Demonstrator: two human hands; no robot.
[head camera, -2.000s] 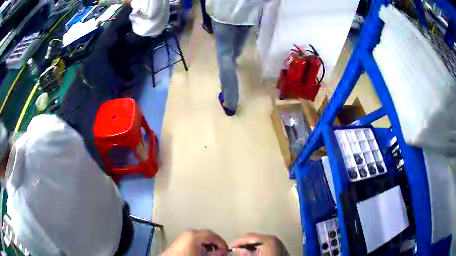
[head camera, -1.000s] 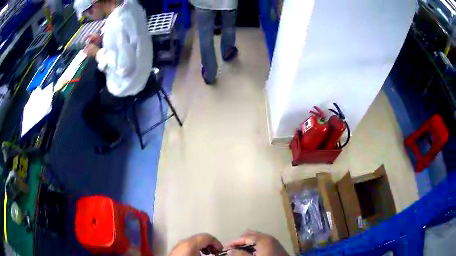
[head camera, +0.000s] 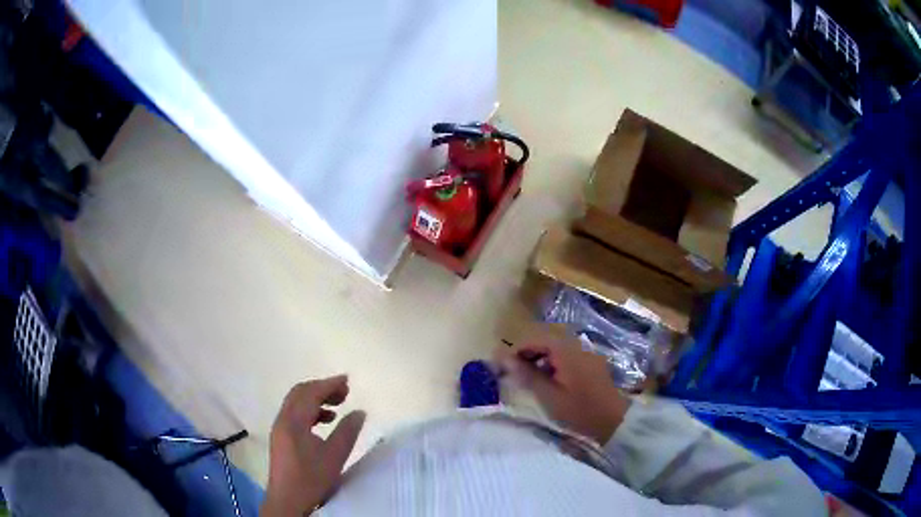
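My left hand (head camera: 308, 439) is at the lower left of the head view, raised in front of my white garment, its fingers curled but apart, with nothing seen in it. My right hand (head camera: 571, 379) is right of centre, above the near edge of an open carton. Its fingers are closed around a small dark tool (head camera: 507, 343); only a thin dark tip shows at the fingertips, and the rest is hidden or blurred.
Two open cardboard cartons (head camera: 656, 192) stand right, one holding clear plastic bags (head camera: 606, 328). Red fire extinguishers (head camera: 454, 207) stand in a red tray against a white pillar (head camera: 333, 91). A blue rack (head camera: 808, 242) is at right, a stool frame (head camera: 207, 444) at lower left.
My hands, together around small dark items before, are now apart. The view has turned right: the pillar and extinguishers have shifted left, and the walking person and the red stool at left are gone.
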